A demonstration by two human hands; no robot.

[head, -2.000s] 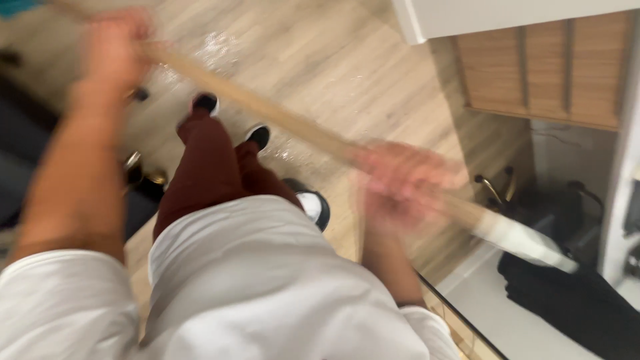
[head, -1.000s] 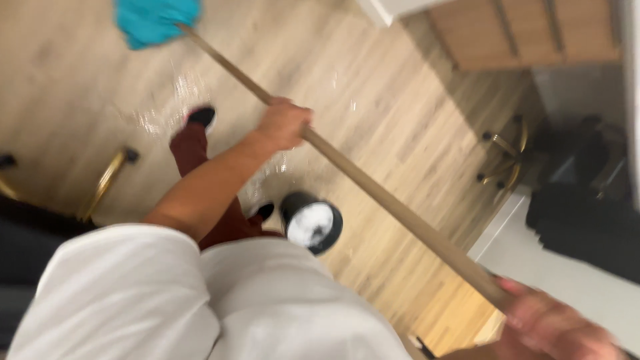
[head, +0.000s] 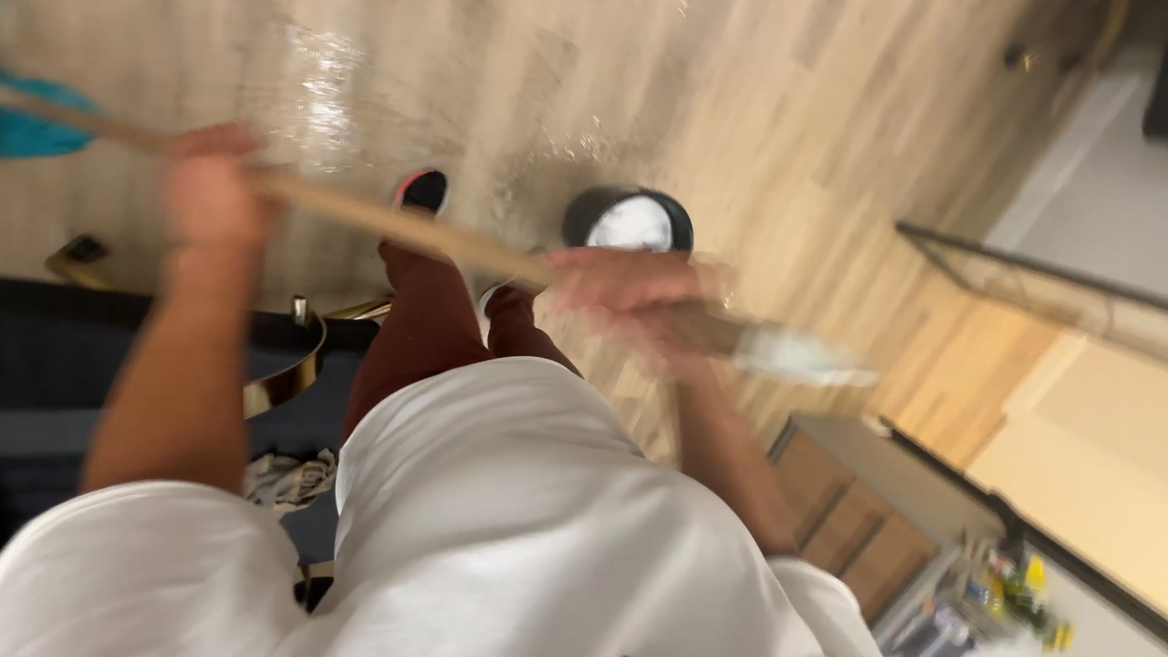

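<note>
A long wooden pole (head: 411,230) slants across the view from the far left to the right. My left hand (head: 219,192) grips its left part, near a turquoise cloth (head: 41,119) at the pole's far end, cut by the left edge of the frame. Closer to the pole's other end, my right hand (head: 639,287) is wrapped around it, blurred by motion. Past that hand the pole ends in a whitish, blurred section (head: 803,356). Wet, shiny patches (head: 324,100) lie on the wood-look floor.
Just beyond my right hand stands a black bucket (head: 579,219) with white contents. Dark seating with gold metal legs (head: 287,379) is at the left, with a crumpled patterned cloth (head: 290,479) on it. A wooden drawer cabinet (head: 849,520) and assorted items (head: 1004,593) stand lower right.
My right hand has come in from the far lower right toward my body, still on the pole. The turquoise cloth has shifted to the left edge. The view has turned.
</note>
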